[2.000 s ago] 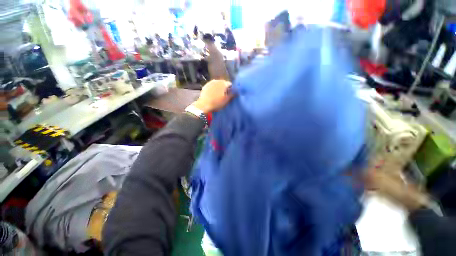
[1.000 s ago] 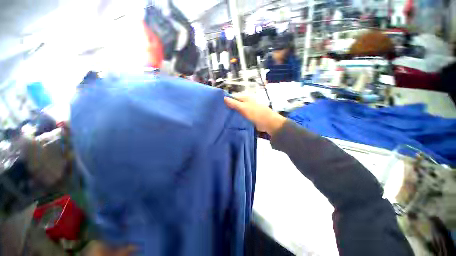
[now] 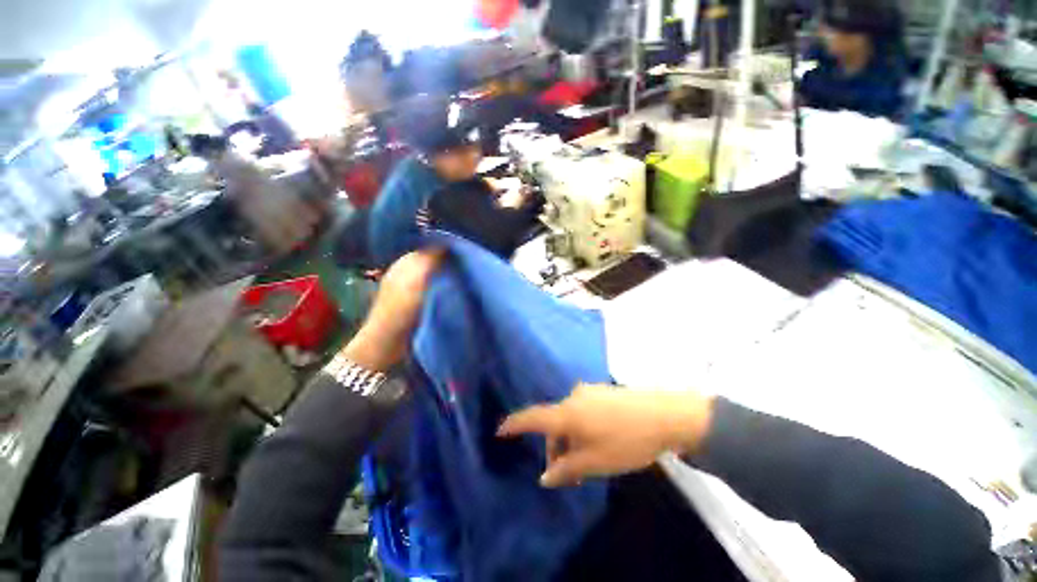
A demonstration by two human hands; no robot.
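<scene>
A blue garment [image 3: 512, 330] hangs in front of me, left of the white table's edge, its lower part dropping toward the floor. My left hand [image 3: 404, 298] is shut on its top edge at the upper left; a metal watch band shows on that wrist. My right hand [image 3: 608, 432] is over the garment's right side, index finger extended toward the cloth and the other fingers partly curled. It does not visibly grip the cloth. The lower folds are blurred.
The white table [image 3: 728, 330] spreads to the right, with a dark flat item [image 3: 623, 275] at its far edge. A blue garment pile [image 3: 944, 256] lies at right. A cream sewing machine [image 3: 591, 199] and a seated person [image 3: 438, 199] are ahead. A red basket [image 3: 298, 313] is at left.
The view has turned left. The garment is gathered smaller and hangs lower. My left hand has come into clear view at its top; my right hand has left the upper edge and is in front of the cloth.
</scene>
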